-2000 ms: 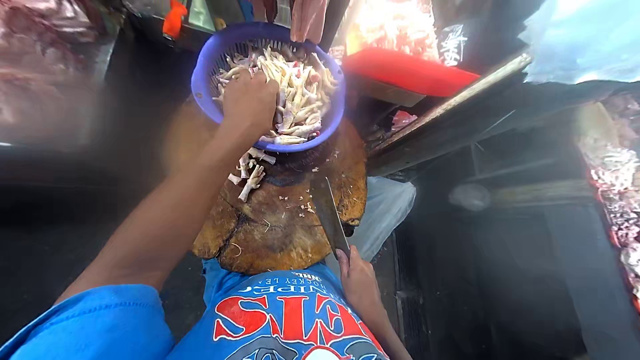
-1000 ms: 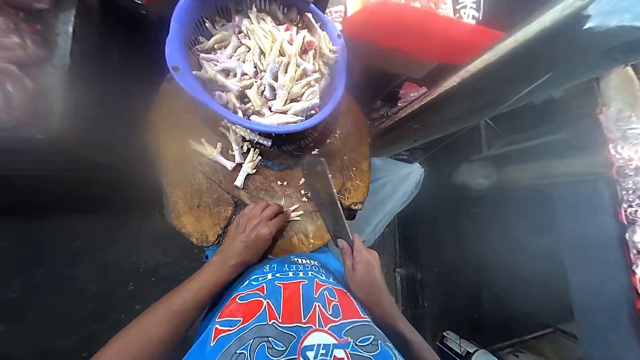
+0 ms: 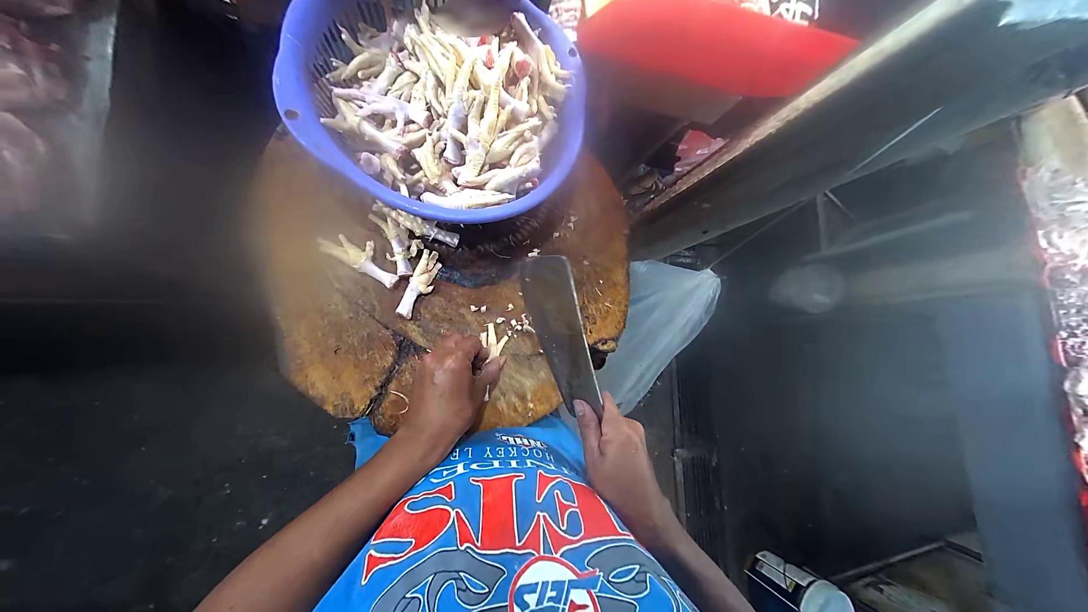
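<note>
My left hand (image 3: 452, 382) is closed on a chicken foot (image 3: 494, 342) near the front of the round wooden chopping block (image 3: 331, 340); the toes stick out past my fingers. In my right hand (image 3: 618, 450) is the handle of a cleaver (image 3: 557, 323), its blade over the block's right part, pointing away from me. Small cut bits lie between blade and foot. Several loose chicken feet (image 3: 418, 283) rest on the block at left, below a blue plastic basket (image 3: 285, 93) heaped with chicken feet (image 3: 459, 110).
A pale plastic bag (image 3: 667, 327) hangs at the block's right edge. Beyond it, a wooden beam (image 3: 790, 127) runs diagonally, with a red tray or container (image 3: 714, 42) behind. Blurred meat (image 3: 25, 110) lies on a surface at the far left.
Two seconds ago my left hand was in the basket; it then came down to the front of the block and now grips a foot. My right hand still holds the cleaver.
</note>
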